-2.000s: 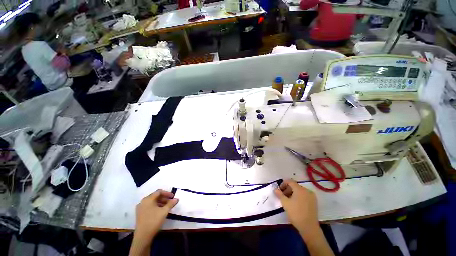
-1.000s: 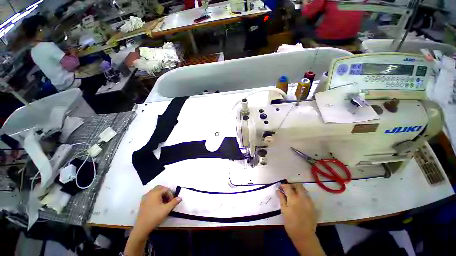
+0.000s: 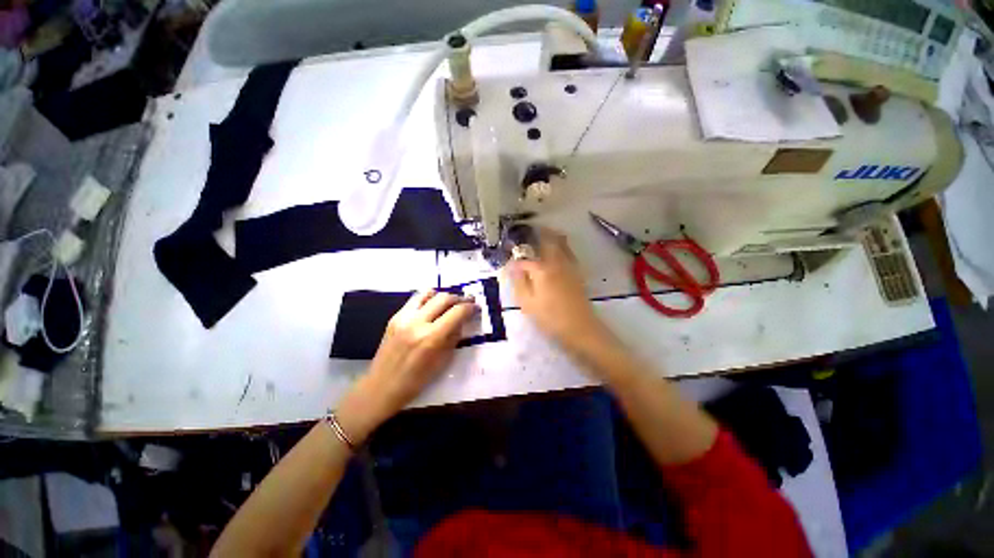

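A dark band piece (image 3: 365, 324) lies at the table's front, below the needle area. A white template or inner strip (image 3: 480, 316) with dark edges shows at its right end. My left hand (image 3: 425, 332) lies over the band with bent fingers, gripping it near that end. My right hand (image 3: 545, 281) is slightly blurred, with its fingertips at the presser foot area of the sewing machine (image 3: 632, 164); whether it holds anything is unclear. Joined dark pieces (image 3: 327, 232) run from the needle area to the left and back.
Red-handled scissors (image 3: 676, 278) lie on the machine base right of my right hand. The white lamp (image 3: 376, 180) hangs over the dark pieces. Thread cones (image 3: 643, 33) stand behind the head. A white cable (image 3: 76, 311) lies at left, and a dark cloth heap (image 3: 768, 431) lower right.
The view has tilted down and moved closer. My hands have left the band's two ends; the left now lies over it, the right is up by the needle. The band shows mostly dark instead of white.
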